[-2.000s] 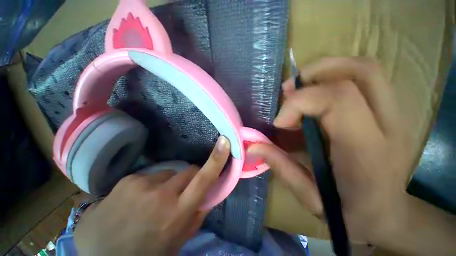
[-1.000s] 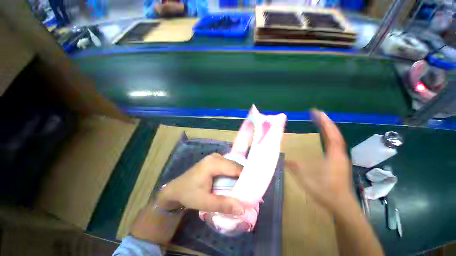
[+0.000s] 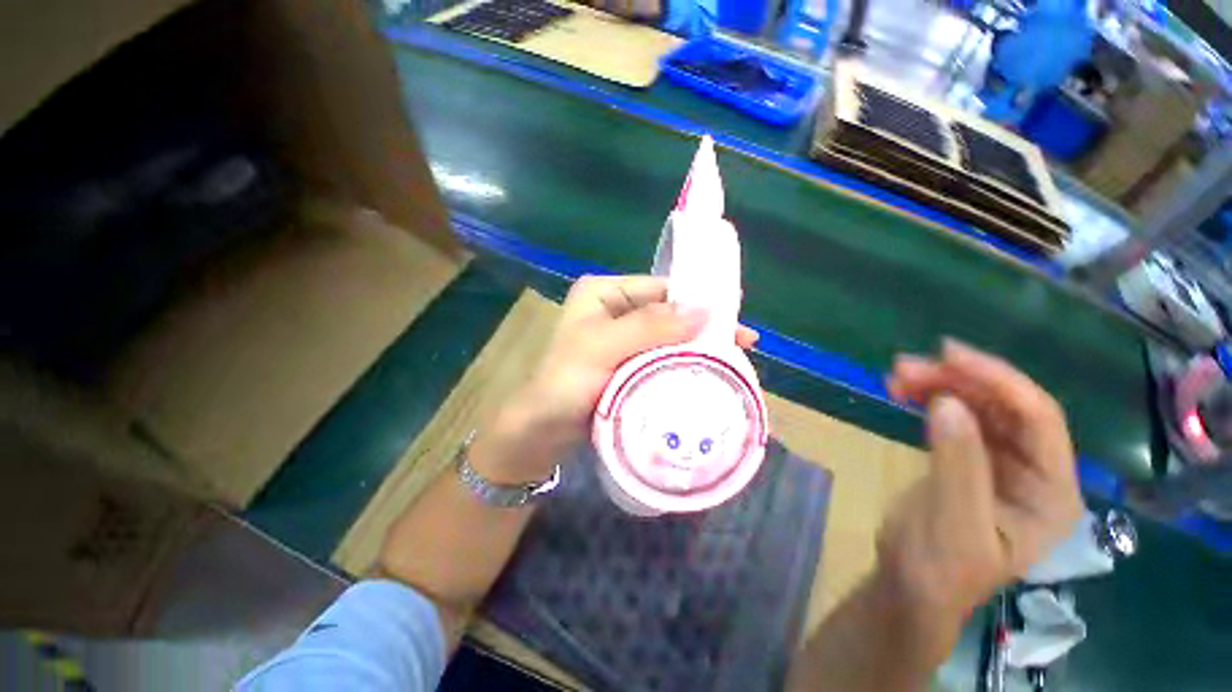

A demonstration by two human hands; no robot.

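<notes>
Pink and white headphones (image 3: pixel 682 430) are upright above the bag, the cat-face plate of one ear cup facing me, a pointed ear at the top. My left hand (image 3: pixel 595 358) is closed around the headband just above the ear cup. My right hand (image 3: pixel 980 473) is raised to the right, apart from the headphones, fingers curled and blurred; no tool shows in it. The dark grey bag (image 3: pixel 676 581) lies flat on the tan cardboard pad (image 3: pixel 871 507) below.
An open brown carton (image 3: pixel 318 345) with dark contents is at the left. A green conveyor (image 3: pixel 568 162) runs behind. A white bottle (image 3: pixel 1081 552) and crumpled wipe (image 3: pixel 1047 629) lie at the right, with a blue tray (image 3: pixel 743 81) and stacked brown trays (image 3: pixel 932 169) beyond.
My left hand has lifted and turned the headphones so the cat-face plate faces me. The dark tool seen earlier is gone from my right hand. The view has tilted and shifted.
</notes>
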